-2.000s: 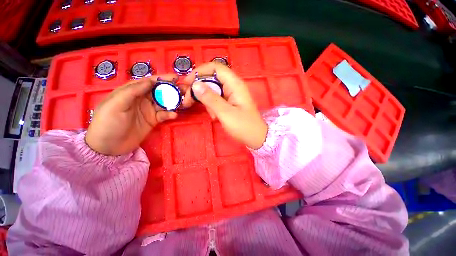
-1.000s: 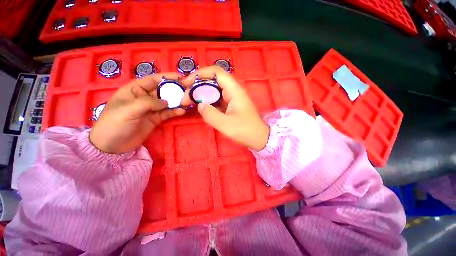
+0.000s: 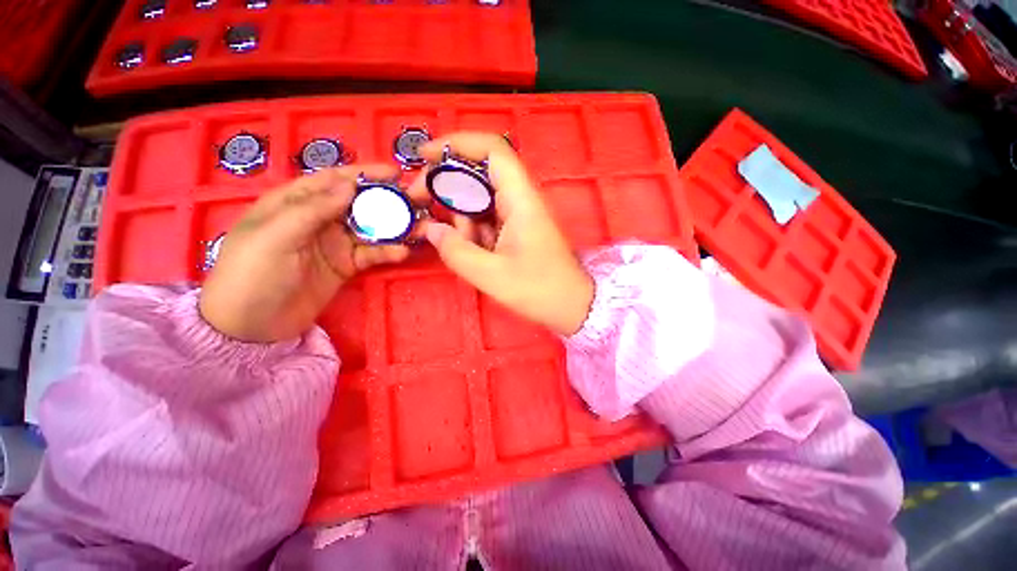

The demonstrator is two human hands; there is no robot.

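Note:
My left hand (image 3: 284,251) holds a watch head (image 3: 381,212) by its rim, its glossy face up and flashing white with a little cyan. My right hand (image 3: 513,240) holds a second watch head (image 3: 461,189) close beside it, tilted, its face reflecting pale pink inside a dark ring. Both are held above the red watch tray (image 3: 429,424). In the tray's back row several watch heads (image 3: 242,152) lie in pockets, showing grey discs. Another is partly hidden behind my left hand, and one behind my right fingers.
A second red tray (image 3: 390,50) with watch heads lies beyond. A small red tray (image 3: 836,262) at right holds a pale-blue piece (image 3: 777,184). A calculator (image 3: 61,234) is at left. A blue bin (image 3: 931,441) is at lower right. Another red tray (image 3: 864,28) lies at the top right.
Both watch heads stay in my hands. The right one has tilted and risen slightly, and my right thumb has moved off its face. The reflections on both faces have changed.

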